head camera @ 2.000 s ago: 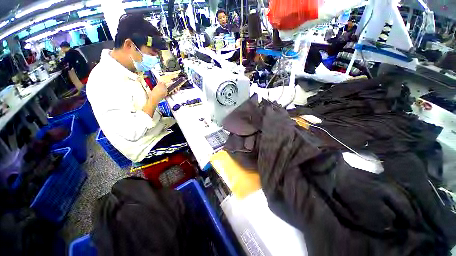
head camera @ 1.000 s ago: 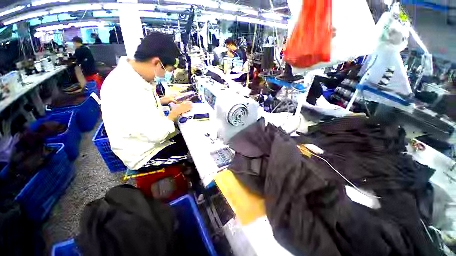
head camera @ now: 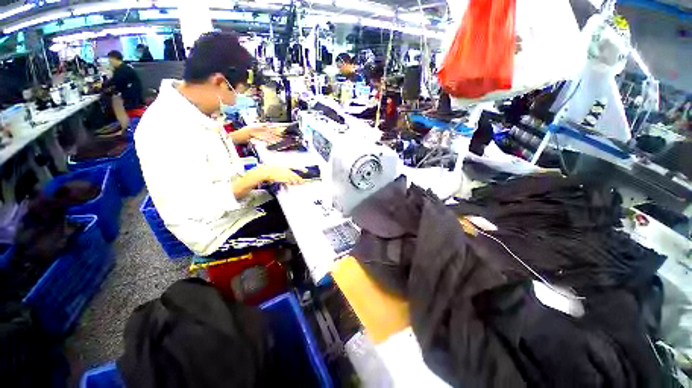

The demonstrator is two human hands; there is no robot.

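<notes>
Neither of my hands is in the picture. A large heap of dark cloth (head camera: 478,303) lies nearest in front of me at the right and hangs over the table's near edge. More dark cloth (head camera: 546,220) is spread in folds behind it. A thin white cord (head camera: 516,260) runs across the pile to a white patch (head camera: 558,297). A yellow-brown patch (head camera: 372,297) lies on the white table (head camera: 410,360) left of the heap.
A white sewing machine (head camera: 360,170) stands beyond the heap. A seated person (head camera: 186,167) in a pale top works at it. Blue crates (head camera: 296,333) holding dark cloth (head camera: 193,333) stand at lower left. An orange-red mesh basket (head camera: 479,53) hangs above.
The view has tilted up and shifted. The seated person's hands held a dark flat object before; now they are lowered and spread apart over the table. The cloth heap looks unchanged.
</notes>
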